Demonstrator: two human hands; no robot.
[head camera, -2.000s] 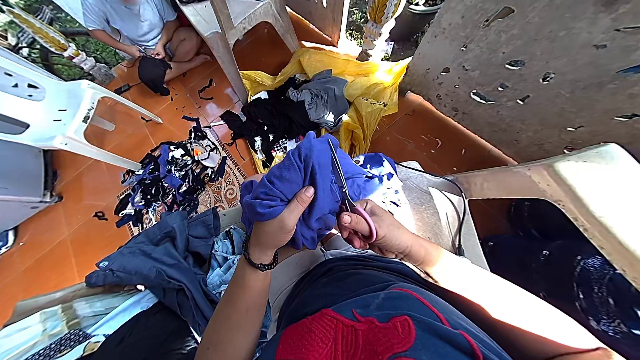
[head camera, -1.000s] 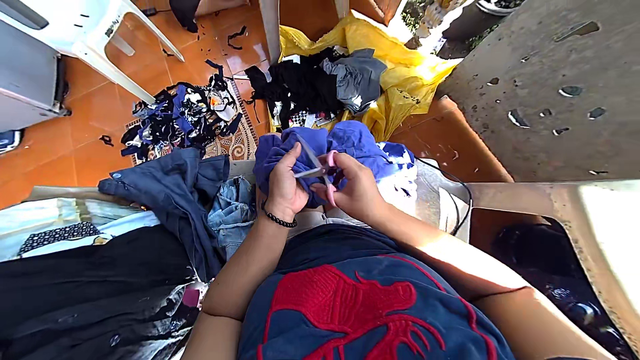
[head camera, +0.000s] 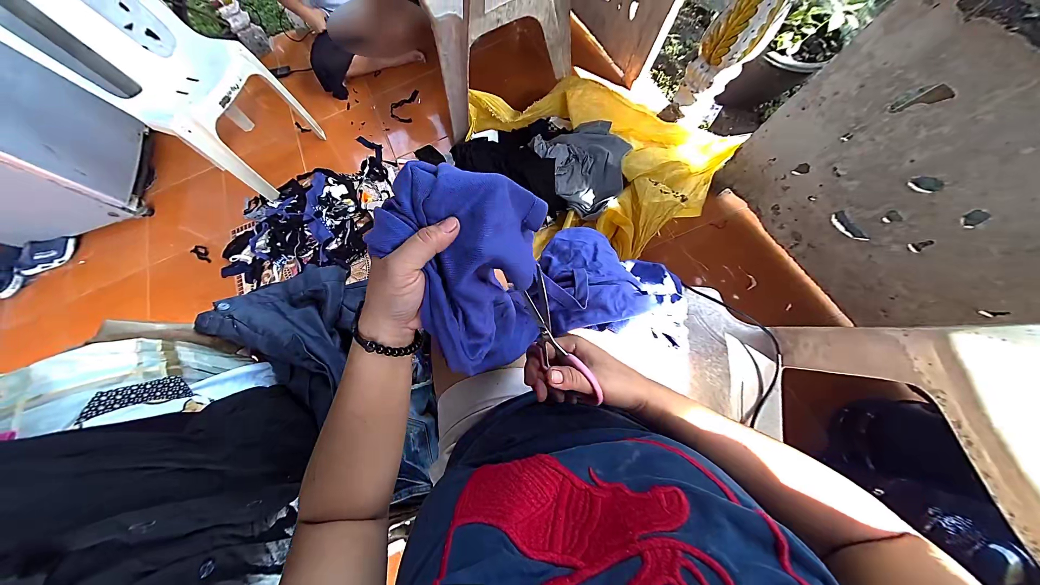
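Observation:
My left hand (head camera: 406, 284), with a dark beaded bracelet at the wrist, grips a bunched blue-purple cloth (head camera: 479, 236) and holds it up over my lap. Pink-handled scissors (head camera: 549, 335) are in my right hand (head camera: 589, 374), fingers in the loops. Their blades point up and stand slightly apart at the right edge of the cloth. More blue-purple cloth (head camera: 593, 276) lies just beyond the blades, on my lap or beside it. Whether the two parts are one piece, I cannot tell.
Cut scraps (head camera: 309, 215) lie heaped on a patterned mat. A yellow sack (head camera: 670, 179) carries black and grey cloth (head camera: 581, 162). Dark garments (head camera: 146, 479) are piled at left. A white plastic chair (head camera: 195, 81), a cable (head camera: 768, 341) and a seated person (head camera: 374, 41) are around.
My left hand has lifted the blue-purple cloth, and the scissors, held across in front of it a second ago, now point up at its right edge. The view has shifted.

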